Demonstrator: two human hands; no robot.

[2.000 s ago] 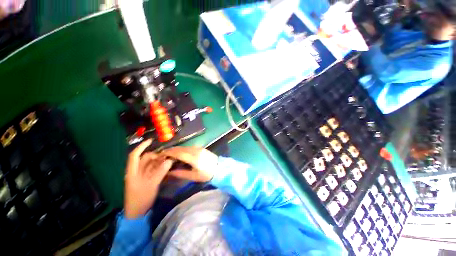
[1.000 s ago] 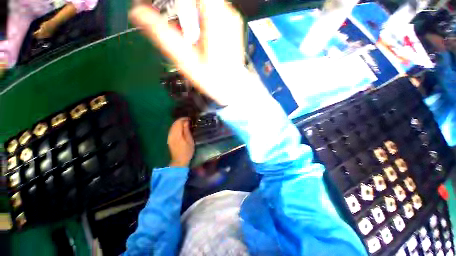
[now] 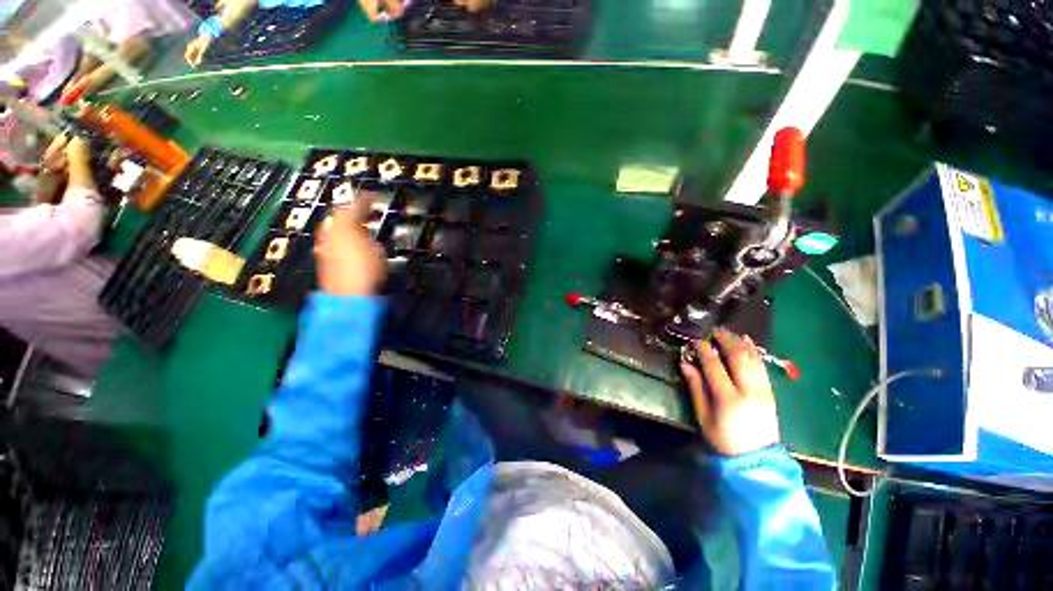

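The black press fixture (image 3: 716,266) stands on the green bench, its red toggle handle (image 3: 788,162) upright. Red-tipped side clamps lie low at its left (image 3: 606,307) and right (image 3: 779,363). My right hand (image 3: 736,398) is at the fixture's front edge, fingertips on or just over its base; whether they hold a part is hidden. My left hand (image 3: 350,252) is over the black left-hand tray (image 3: 462,277), near its upper left pockets, blurred; I cannot tell if it holds anything. Pale gold square modules (image 3: 427,171) sit along the tray's top and left edges.
A blue box unit (image 3: 924,335) with a looping pale cable (image 3: 852,444) is right of the fixture. A white upright post (image 3: 797,104) stands behind it. A black tray (image 3: 958,543) shows at lower right. Another black tray (image 3: 191,248) and a person in pink (image 3: 58,266) are left.
The view has swung left. My left hand has moved from the fixture to the left tray. My right hand has come down to the fixture's front. The toggle handle, lowered two seconds ago, is upright.
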